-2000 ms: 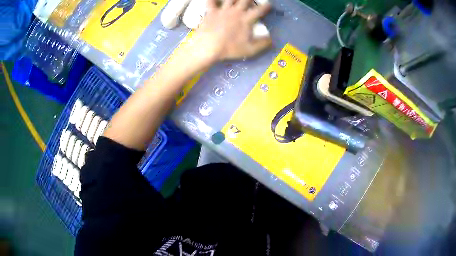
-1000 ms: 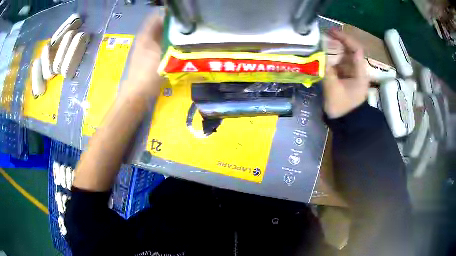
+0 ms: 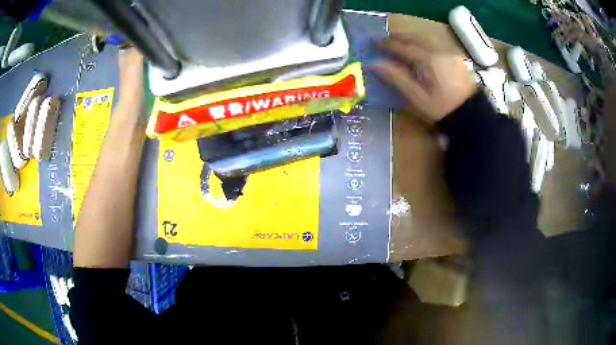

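The grey press head with its white lower plate (image 3: 250, 75) stands in front of me, with a red and yellow warning label (image 3: 257, 106) across its front. The black fixture with a shiny metal front bar (image 3: 273, 156) lies below; its top is mostly hidden. My left hand (image 3: 130, 59) is at the press head's left side, mostly hidden, so its grip cannot be told. My right hand (image 3: 429, 75) is right of the press head, slightly blurred, with fingers apart and pointing left; I see nothing held in it.
White housings (image 3: 540, 108) lie loose on brown cardboard (image 3: 432, 195) at right. Several more housings (image 3: 30, 124) lie at left on the grey and yellow printed sheet (image 3: 270, 215). A blue crate (image 3: 57, 269) with white housings is at lower left. A brown box (image 3: 439, 283) is below the bench edge.
The view has turned from the left part of the bench to the press. My left hand has gone from the housings to the press head's left side. My right hand has come into view.
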